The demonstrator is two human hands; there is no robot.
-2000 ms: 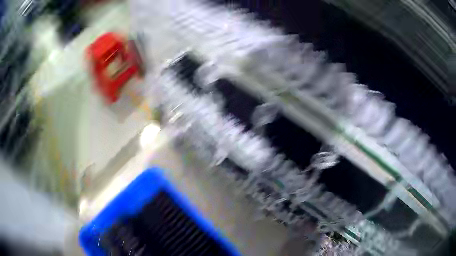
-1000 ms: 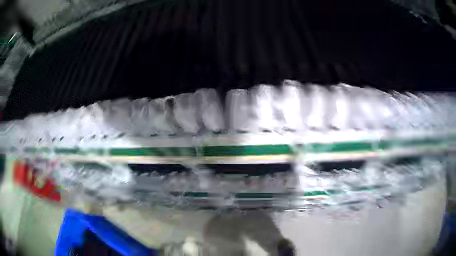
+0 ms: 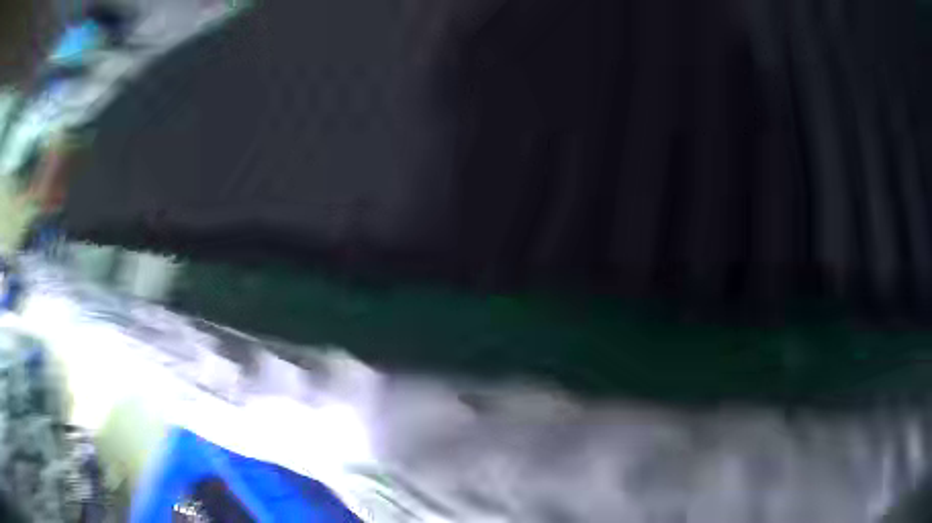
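Note:
The dark ridged slotted shelf [image 3: 634,153] fills most of the upper view, blurred. A dark green strip [image 3: 491,332] runs along its lower front. Below it is a row of blurred white chargers [image 3: 613,449], very bright toward the left. No phone can be told apart in the slots. Neither my left hand nor my right hand is in the picture.
A blue bin [image 3: 255,485] with dark contents shows at the lower left, cut off by the bottom edge. Blurred blue, reddish and pale shapes lie along the left rim, too unclear to name.
The view has moved closer to the shelf, which now fills more of the picture. The lower tiers and the red stool are no longer seen clearly.

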